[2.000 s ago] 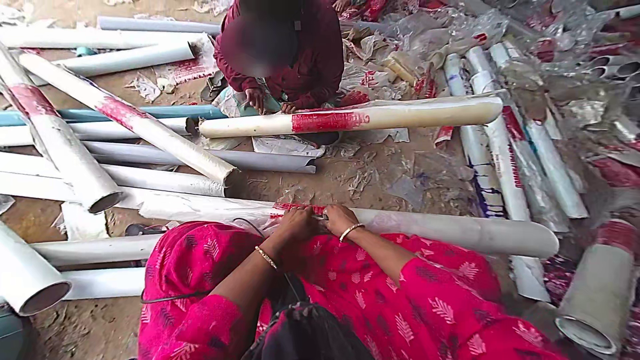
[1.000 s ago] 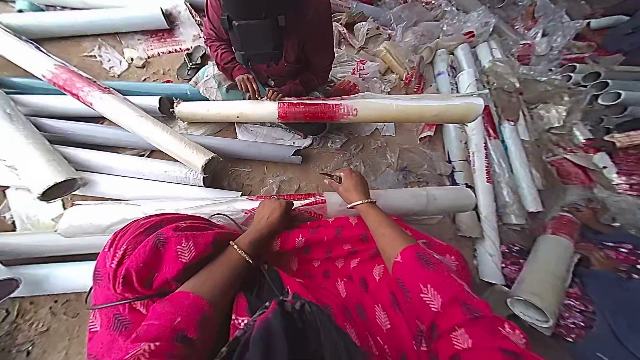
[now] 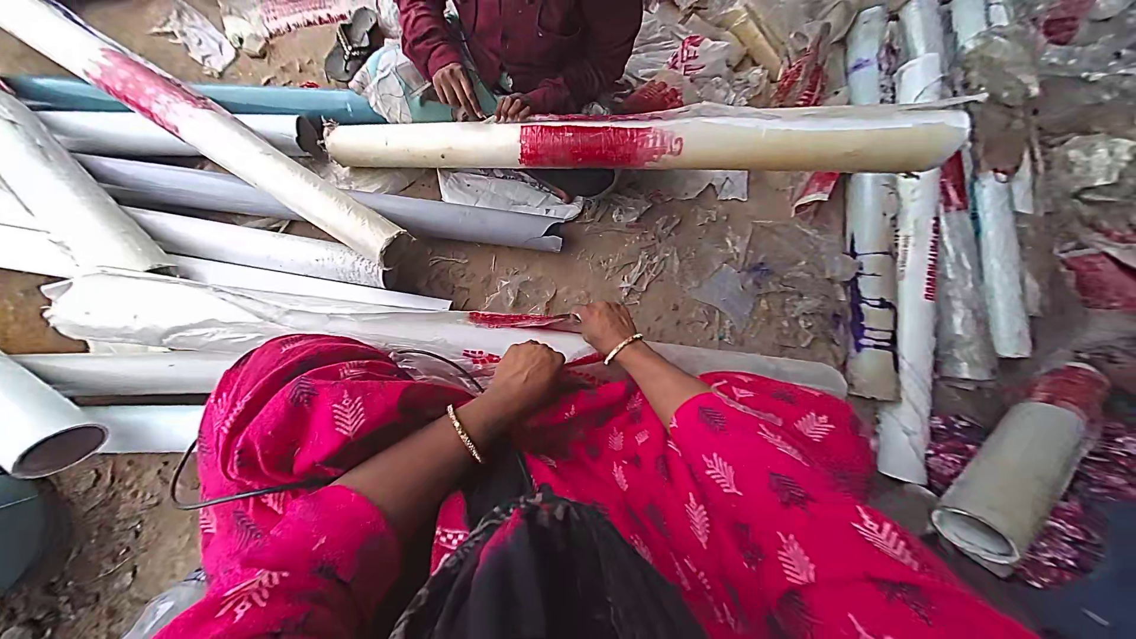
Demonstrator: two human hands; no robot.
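Observation:
A white tube wrapped in plastic film lies across my lap, with a red printed patch near its middle. My left hand is closed in a fist on the film at the near side of the patch. Just right of it, my right hand is closed on the far side of the red film, which looks bunched between the two hands. Whether my right hand also holds a small tool is hidden by its fingers.
Opposite me a person's hands touch another tube with a red band. Several white tubes lie crossed at the left. More tubes and plastic scraps lie at the right, near a short grey tube.
My right hand, raised off the tube with a small dark tool one second ago, is now down at the red film. The view has shifted slightly.

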